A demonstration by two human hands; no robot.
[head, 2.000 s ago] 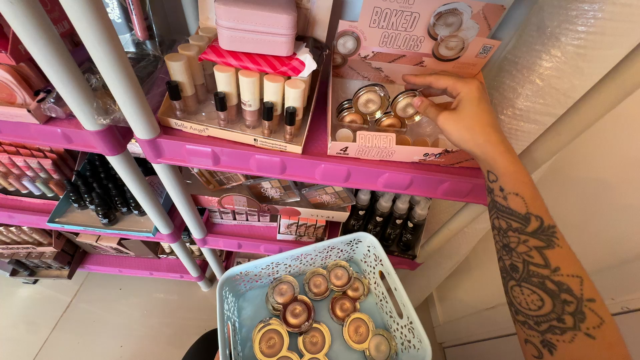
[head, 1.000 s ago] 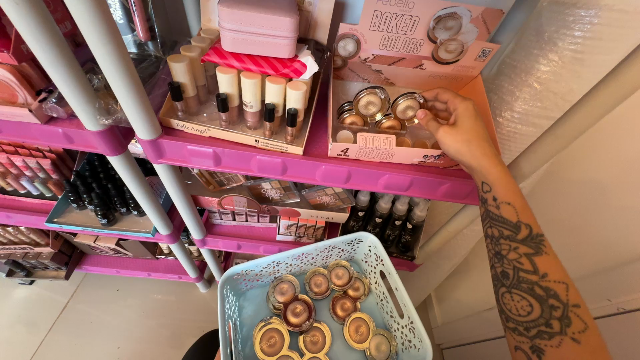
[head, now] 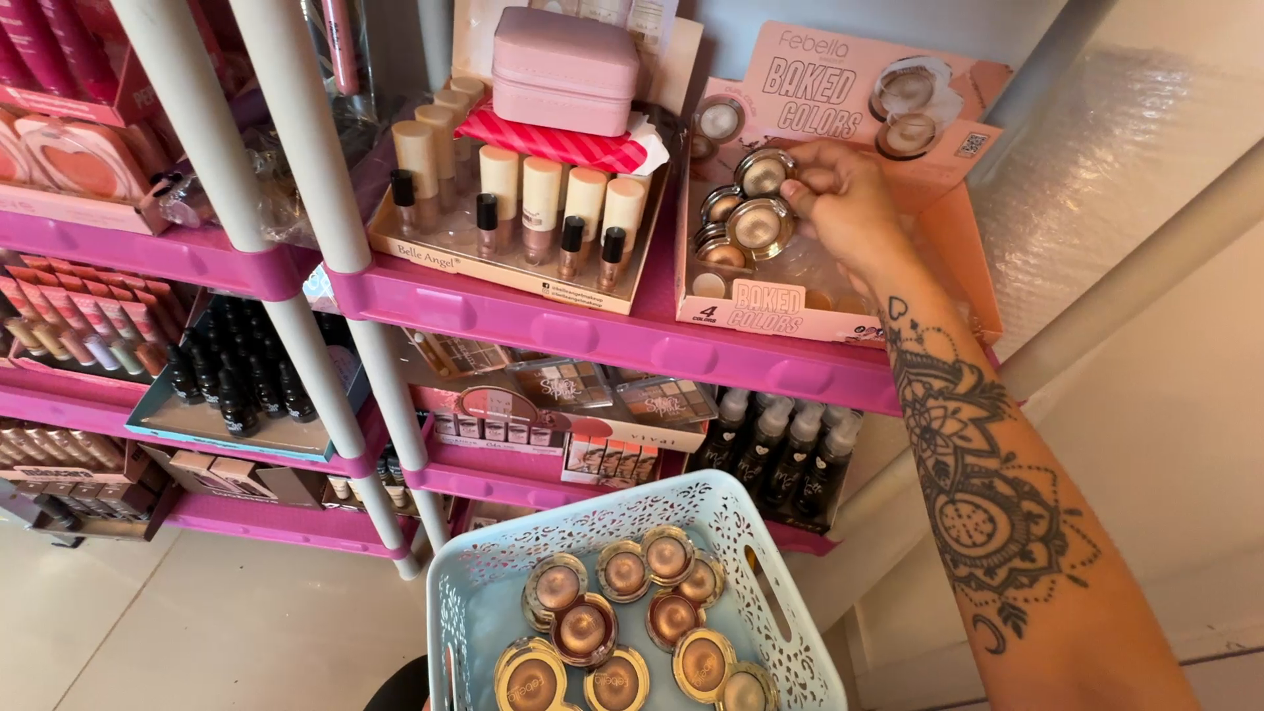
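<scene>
My right hand (head: pixel 839 202) reaches into a pink cardboard display box (head: pixel 973 247) on the upper shelf. Its fingertips are on the edge of a round baked-powder compact (head: pixel 766 175) with a clear lid. Just below that compact lies a larger compact (head: pixel 759 227), and more are stacked at the left of the box. A light blue perforated plastic basket (head: pixel 790 632) stands out in front of the shelves, low in view, with several round compacts inside, among them a dark-rimmed one (head: pixel 583 629) and a gold-rimmed one (head: pixel 704 664). My left hand is not in view.
Left of the box, a tray of foundation bottles (head: pixel 540 207) holds a pink zip case (head: pixel 565 69) on top. Grey shelf posts (head: pixel 296 128) rise at the left. The pink shelf edge (head: pixel 632 355) runs above makeup palettes (head: pixel 563 383) and black spray bottles (head: pixel 770 449).
My right hand has moved left within the display box, from the compact at the right of the group to the upper one. The basket's visible compacts look unchanged.
</scene>
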